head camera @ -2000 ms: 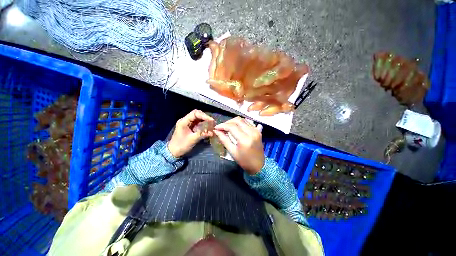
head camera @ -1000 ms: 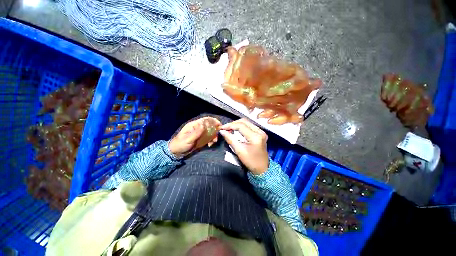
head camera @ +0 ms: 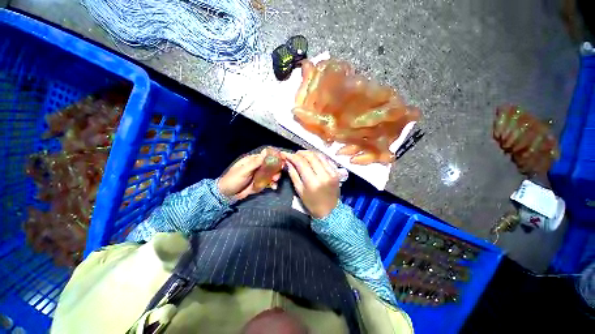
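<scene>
My left hand [head camera: 243,177] holds an amber finger-shaped piece [head camera: 267,172] over my lap, its middle greenish. My right hand [head camera: 316,181] meets it with thumb and fingertips at the piece's upper right end; I cannot tell if a thread is between them. A small white wad [head camera: 299,205] shows beside and partly under my right hand. A glossy heap of amber pieces [head camera: 355,111] lies on a white sheet [head camera: 372,173] on the bench in front of me.
Cut twine hank [head camera: 189,29] at upper left, dark round pair [head camera: 289,57] beside the sheet, thin black snips [head camera: 409,143] at its right. Large blue crate [head camera: 121,156] at left, small blue crate [head camera: 479,287] lower right. Amber row [head camera: 524,139] and white tub [head camera: 540,205] at far right.
The view has shifted a little. The amber piece, mostly hidden between my fingers earliest, now shows upright in my left hand. My right fingertips stay close at its end.
</scene>
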